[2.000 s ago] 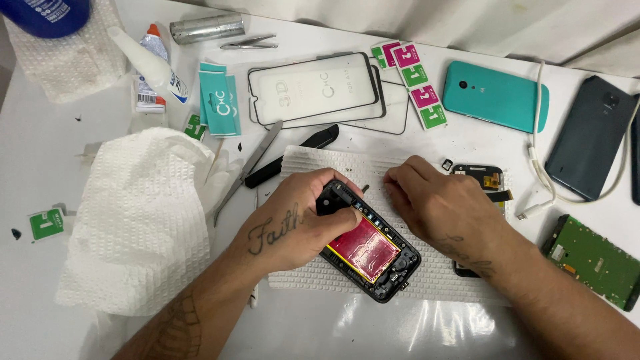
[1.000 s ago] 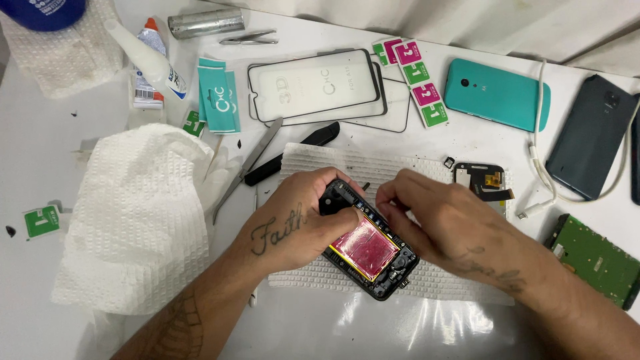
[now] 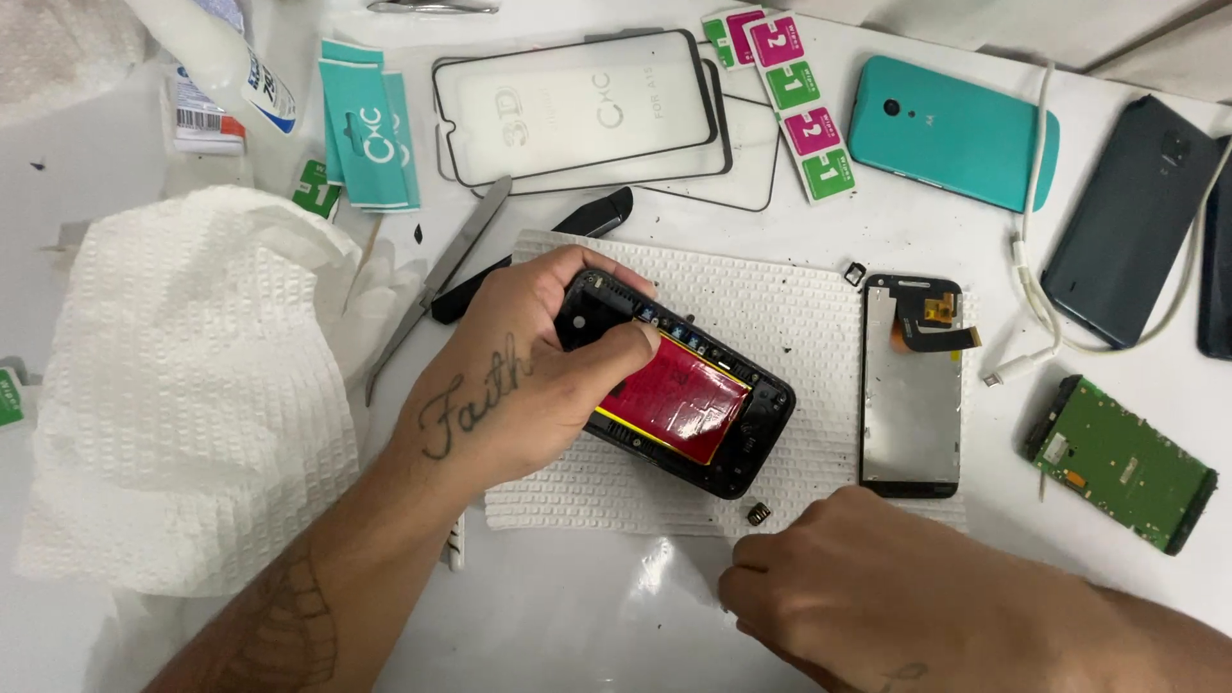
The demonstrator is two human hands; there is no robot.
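My left hand [image 3: 539,385] grips a black phone housing [image 3: 770,423], thumb on the red battery [image 3: 683,399] inside it, fingers around its upper left end. The housing is tilted over a white textured paper towel [image 3: 808,279]. My right hand [image 3: 818,577] is at the lower right, away from the housing, its fingers curled under and partly hidden; whether it holds anything cannot be seen. A small dark metallic part [image 3: 758,513] lies on the towel just above it. A phone display assembly [image 3: 912,414] with a flex cable lies right of the housing, near a tiny black frame [image 3: 854,273].
Behind are glass screen protectors [image 3: 577,106], wipe packets [image 3: 804,106], scissors [image 3: 448,269] and teal packages [image 3: 371,135]. A teal phone [image 3: 943,130], a dark phone [image 3: 1136,221], a white cable [image 3: 1039,289] and a green circuit board [image 3: 1126,462] lie right. A crumpled paper towel [image 3: 192,385] is left.
My right hand has moved from the housing's upper right edge toward the lower right, off the housing. A small metallic part now shows on the towel below the housing. My left hand still holds the housing.
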